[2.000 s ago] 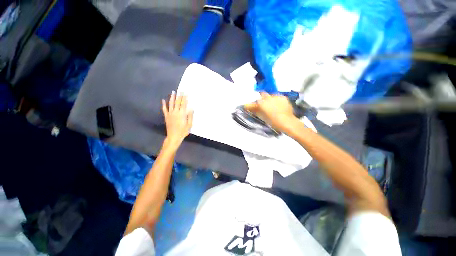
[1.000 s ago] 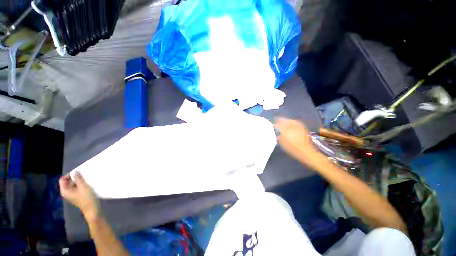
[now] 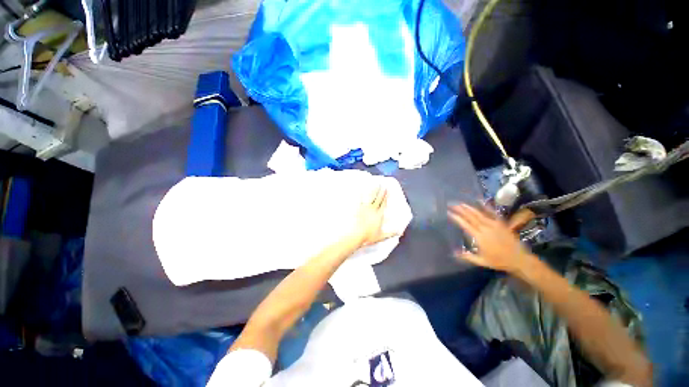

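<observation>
The white garment (image 3: 257,223) lies on the dark grey ironing table (image 3: 113,227), overexposed, with a short strip toward me. My left hand (image 3: 372,218) rests on its right part, palm down, fingers apart. My right hand (image 3: 483,236) is blurred, with fingers spread, right of the garment and beside the iron (image 3: 526,224). The iron is at the table's right edge, partly hidden behind that hand. I cannot tell whether the hand touches it.
A blue plastic bag (image 3: 276,79) with a white garment pile (image 3: 359,98) stands at the far edge. A blue box (image 3: 207,136) lies left of it, a phone (image 3: 127,310) at the near left corner. A yellow hose (image 3: 477,109) and steam hose (image 3: 597,191) are right; hangers (image 3: 28,68) upper left.
My left hand has moved from the garment's left end to its right part. The garment's left end is now folded back or rounded. My right hand has moved right, toward the iron. The phone shows again.
</observation>
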